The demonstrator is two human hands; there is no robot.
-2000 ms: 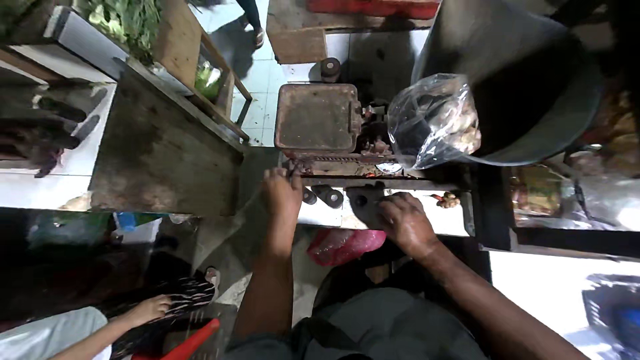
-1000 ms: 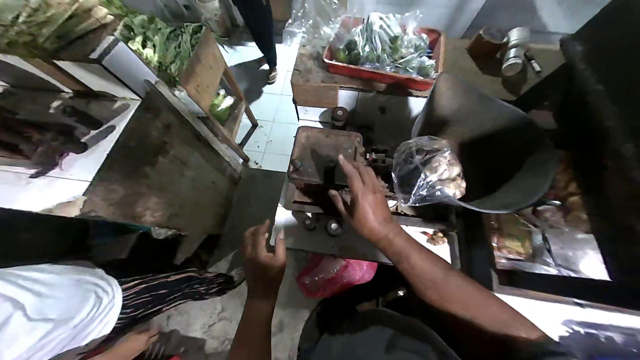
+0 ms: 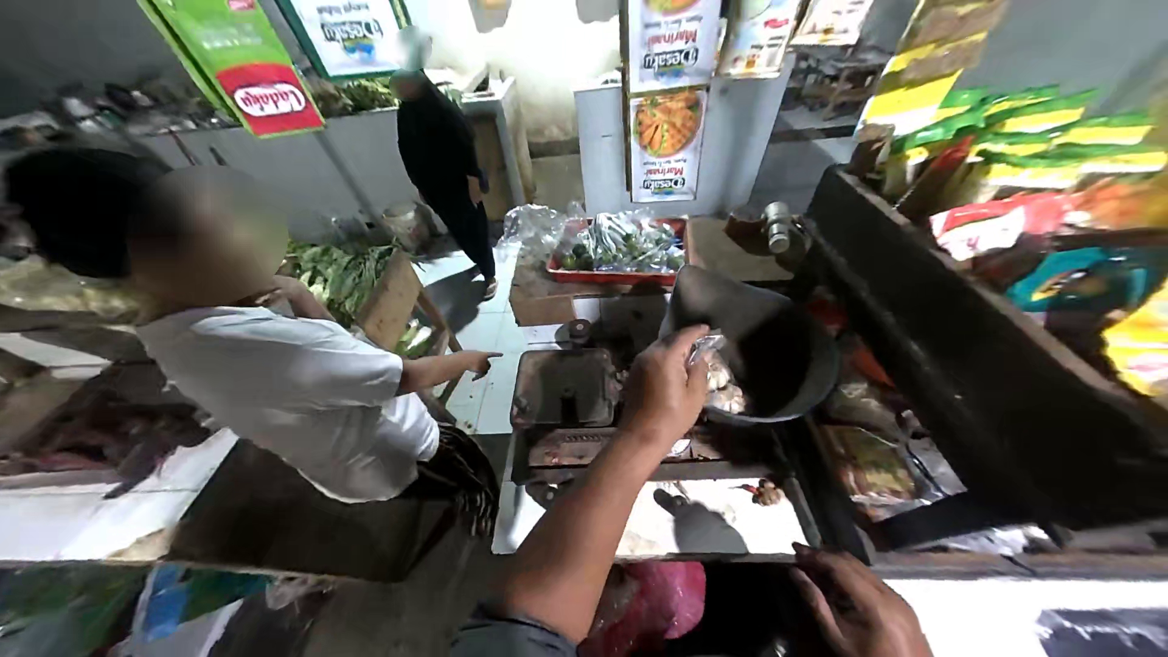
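Note:
My left hand (image 3: 671, 388) grips the gathered top of a clear plastic bag of garlic bulbs (image 3: 727, 394), at the near lip of a large dark metal scale scoop (image 3: 789, 365). Left of the hand is the square plate (image 3: 566, 388) of an old counter balance scale, with a round weight (image 3: 579, 330) behind it. My right hand (image 3: 858, 602) rests low at the right by the counter's near edge, fingers apart, with nothing visible in it. A few small bulbs (image 3: 768, 493) lie on the white tiled counter (image 3: 639, 534). A pink plastic bag (image 3: 671, 598) is below the counter edge.
A person in a white shirt (image 3: 301, 392) at the left points an arm toward the scale. Another person in dark clothes (image 3: 443, 155) stands farther back. A red tray (image 3: 616, 274) of bagged green produce sits behind the scale. A dark wooden rack (image 3: 985, 365) borders the right side.
My left hand has moved from left of the scale onto the garlic bag. My right hand has left the scale plate for the counter edge. The white-shirted person's arm now reaches out. The view has tilted up.

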